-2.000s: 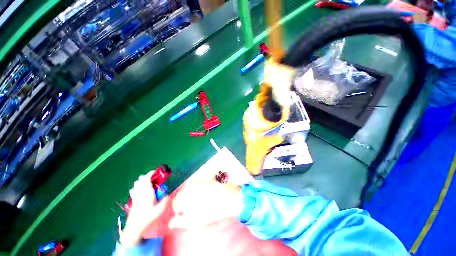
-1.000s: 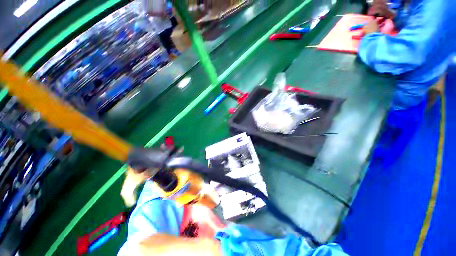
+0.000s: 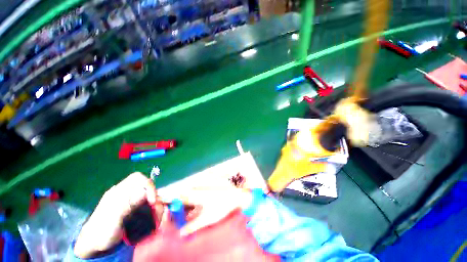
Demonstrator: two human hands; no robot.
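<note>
My left hand is closed around a red housing with a dark end, low at the left of the mat. A small pale metal fitting shows above its fingertips. My right hand is washed out and lies close to the right of it, at a blue battery pack between the hands. Its grip cannot be made out. The orange-yellow electric screwdriver hangs right of the mat, free of both hands. A dark red-brown pile of small parts lies on the mat.
The white-topped screw feeder stands behind the screwdriver. A black tray holds a clear bag. Another red housing lies beyond the mat, and one more farther off. A second clear bag is at lower left.
The view has swung, so the bench sits differently. My right hand was at the screwdriver one second ago; now the screwdriver hangs free and both hands are together over the mat.
</note>
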